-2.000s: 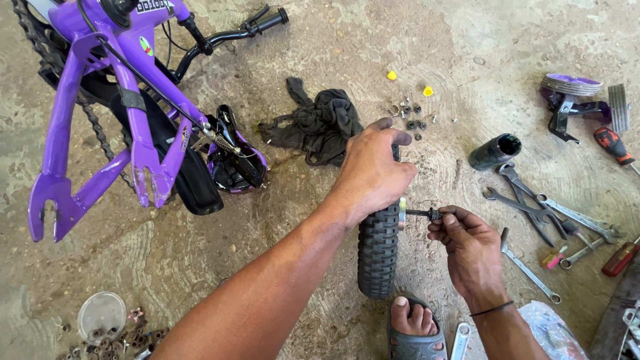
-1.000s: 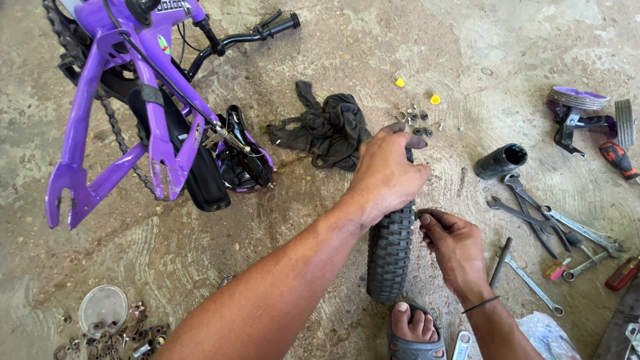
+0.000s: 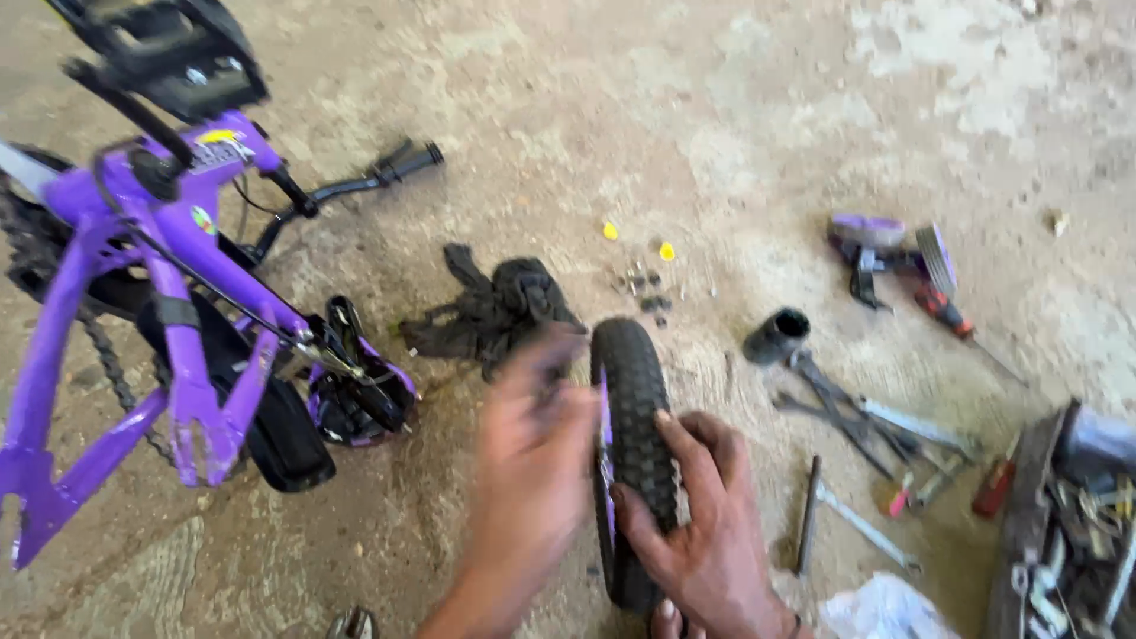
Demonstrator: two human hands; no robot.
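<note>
A small bicycle wheel with a knobby black tire (image 3: 635,426) and purple rim stands upright on the concrete floor in front of me. My right hand (image 3: 697,506) grips the tire from the right, fingers and thumb across the tread. Left of the wheel is my left hand (image 3: 541,417), blurred, its fingers bent near the rim; whether it touches the wheel or holds something is unclear. The purple bicycle frame (image 3: 169,293) lies at the left, its rear dropouts without a wheel. A black cloth (image 3: 506,306) lies beyond my left hand.
Small nuts (image 3: 652,304) and yellow caps (image 3: 666,251) lie beyond the wheel. At the right are a black cylinder (image 3: 777,336), pliers and wrenches (image 3: 865,532), a screwdriver (image 3: 945,311), training wheels (image 3: 868,231) and a toolbox (image 3: 1021,524). A toe shows below the tire.
My left hand has left the top of the tire and is now at its left side. My right hand has moved from the wheel's axle side onto the tread. The view has shifted.
</note>
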